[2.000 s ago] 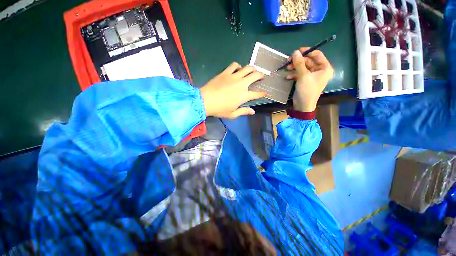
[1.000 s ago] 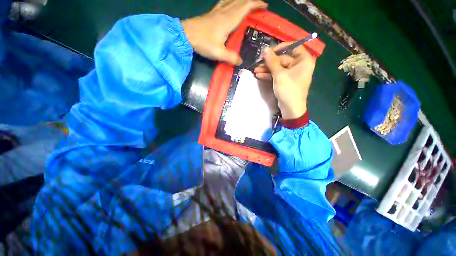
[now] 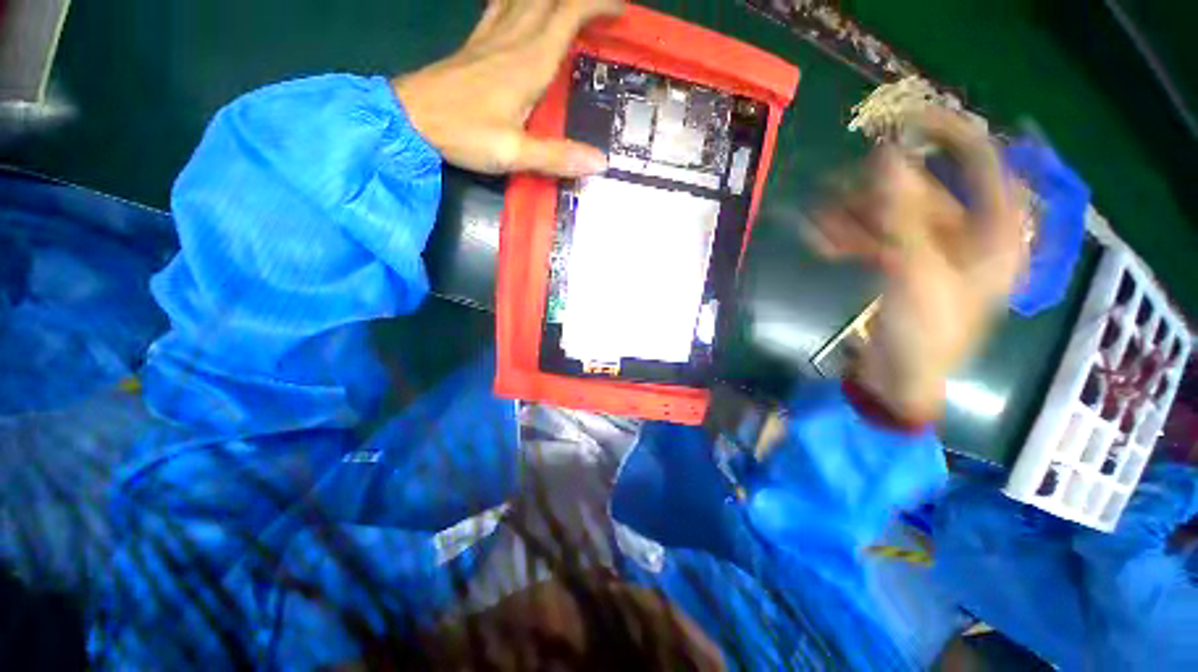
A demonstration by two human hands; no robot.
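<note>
The red frame (image 3: 523,282) lies in front of me with the open tablet (image 3: 585,125) inside it. The circuit area is at the tablet's top, and a large white battery (image 3: 641,269) fills the middle. My left hand (image 3: 506,92) grips the frame's upper left side, its thumb over the inner edge. My right hand (image 3: 926,250) is raised to the right of the frame, away from the tablet, and is badly blurred. I cannot tell whether it holds the tweezers. A corner of the adhesive sheet (image 3: 845,337) shows beside the right wrist; my right hand and sleeve hide the rest.
A blue bin (image 3: 1055,236) stands behind my right hand, partly hidden. A cream tangled pile (image 3: 907,103) lies near the worn conveyor rail (image 3: 841,42). A white compartment tray (image 3: 1034,446) with dark red parts is at the right. A pale strip (image 3: 29,50) is at the far left.
My right hand has left the tablet's circuit area and moved right, over the bench. My left hand stays on the frame, now more upright in view. Earlier, the right hand worked at the adhesive sheet.
</note>
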